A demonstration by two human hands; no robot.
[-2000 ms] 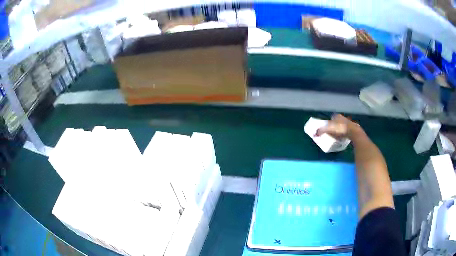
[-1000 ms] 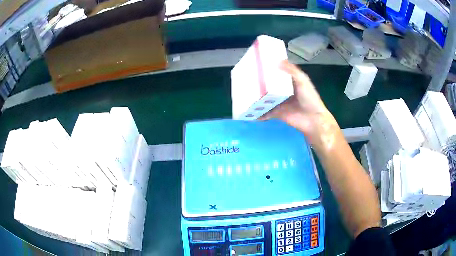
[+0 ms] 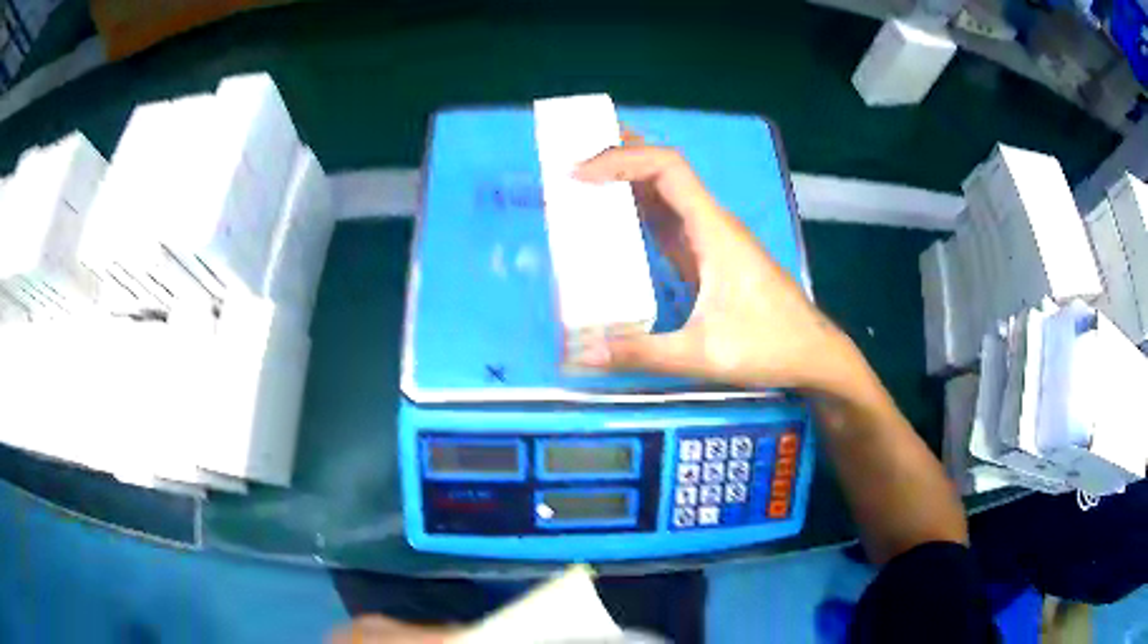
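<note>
A white product box (image 3: 592, 239) stands on or just over the blue pan (image 3: 485, 321) of the counting scale; I cannot tell if it bears its weight there. My right hand (image 3: 705, 271) grips it, thumb at the near end and fingers over the far part. The scale's front shows displays and a keypad (image 3: 714, 478); the readings are not legible. My left hand (image 3: 397, 632) is at the bottom edge, blurred and mostly cut off, beside a pale yellow-white sheet (image 3: 554, 614) that it seems to hold.
Tight rows of white boxes (image 3: 189, 189) stand left of the scale. A looser pile of white boxes (image 3: 1022, 239) with papers or flaps is at the right. A single box (image 3: 903, 63) stands at the back right. A brown carton's edge (image 3: 176, 23) shows at the top left.
My right hand has brought the box from the far side of the bench to the scale's pan. The view has tilted down, and my left hand and the pale sheet have come into view.
</note>
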